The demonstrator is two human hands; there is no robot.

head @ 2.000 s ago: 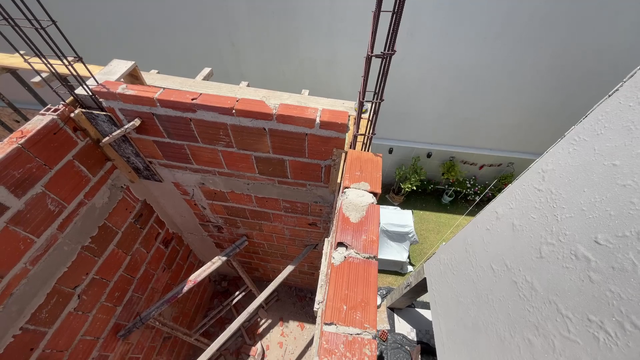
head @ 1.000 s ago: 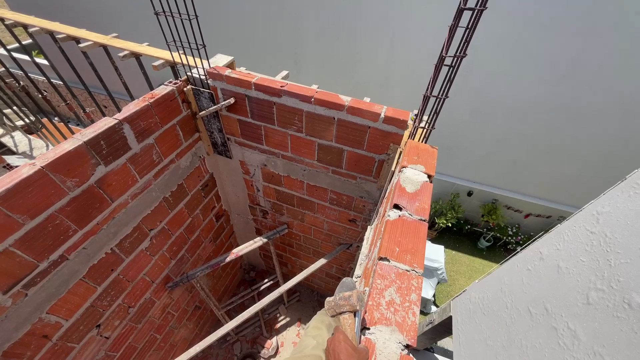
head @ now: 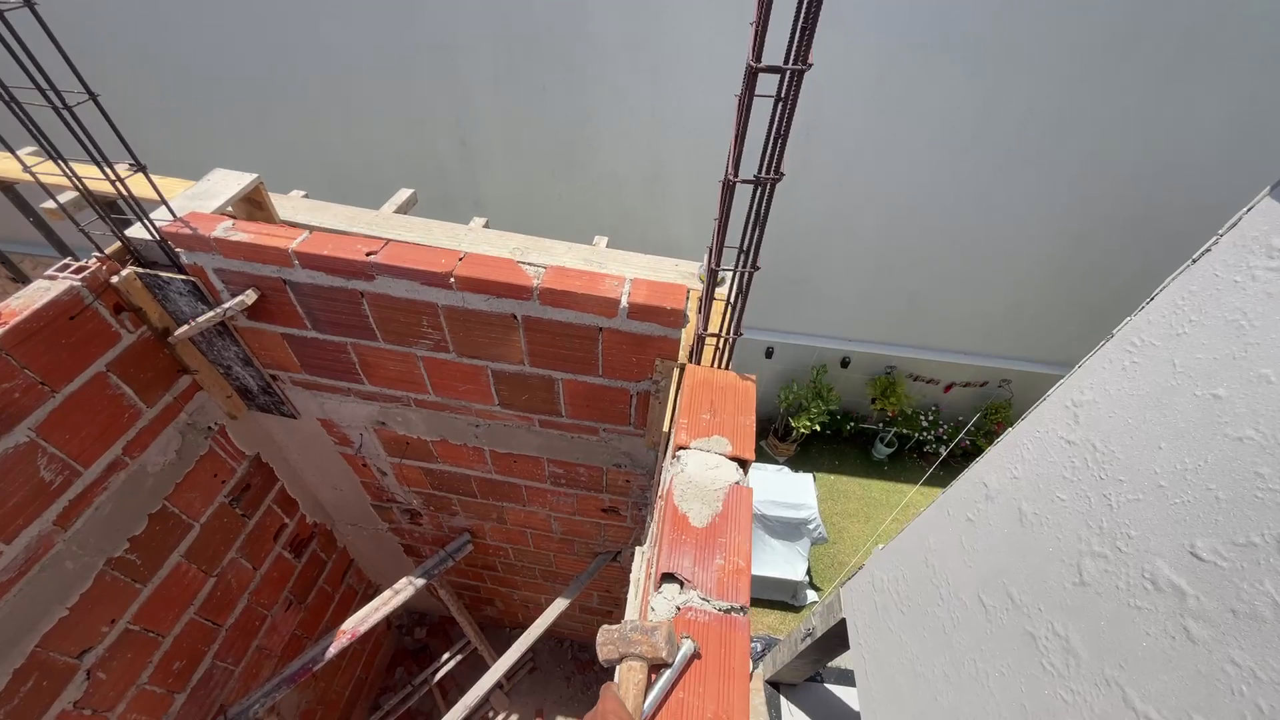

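Note:
At the lower edge, the fingers of one hand, seemingly my left hand [head: 607,704], close around the wooden handle of a club hammer [head: 637,643]. Its worn metal head lies over the inner edge of the narrow brick wall top. Right beside it, a round metal bar [head: 669,680], perhaps a chisel, slants across the top brick [head: 712,655]; what holds it is hidden below the frame. Ahead, grey mortar [head: 705,485] is smeared on the hollow clay bricks, and more mortar [head: 690,598] fills a broken joint. My right hand is not in view.
Rebar columns [head: 765,180] rise at both far corners. Inside the brick shaft, wooden props [head: 535,635] slant over rubble. A rough grey wall [head: 1090,510] stands close on the right. Beyond the wall top is a drop to a lawn [head: 870,510] with covered furniture [head: 783,530] and plants.
The hammer and hand, not in view two seconds ago, came into view at the bottom one second ago. Less of the hand and no sleeve shows now. The view has swung about.

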